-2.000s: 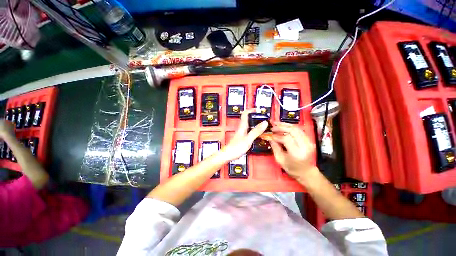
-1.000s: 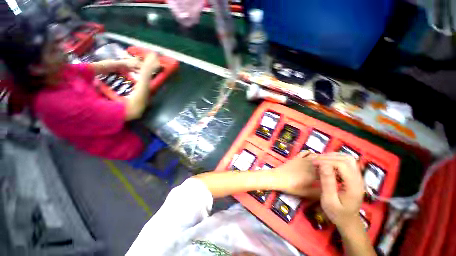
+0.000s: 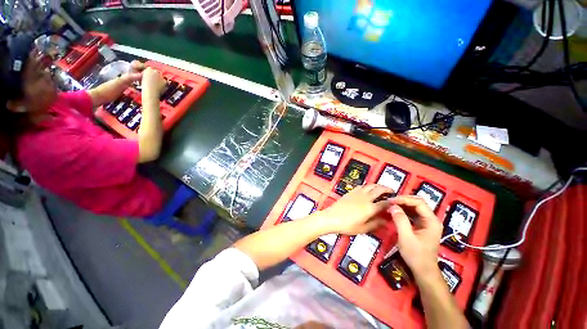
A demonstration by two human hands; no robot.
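A red-orange device tray [image 3: 479, 193] lies tilted across the bench in front of me, with black handheld devices [image 3: 359, 257] bearing white labels in its pockets. My left hand [image 3: 357, 209] is over the tray's middle, fingers curled on a dark handheld device [image 3: 385, 196], mostly hidden by the fingers. My right hand [image 3: 419, 232] meets it from the right, thumb and fingertips pinched together; what they pinch is too small to tell. A white cable [image 3: 534, 215] comes from the right edge and passes behind my right hand. A dark-faced device [image 3: 395, 271] lies below that hand.
A co-worker in pink [image 3: 83, 154] works at another red tray [image 3: 196, 83] at the left. Beyond my tray are a white cylindrical tool [image 3: 335, 122], mouse [image 3: 398, 115], mouse pad [image 3: 354, 92], bottle [image 3: 315, 54] and monitor [image 3: 392, 38]. Red tray stack [image 3: 547, 270] stands right.
The view has swung left, bringing the co-worker into sight, and is now sharper. My hands stay together over the tray. The monitor now shows a logo on blue.
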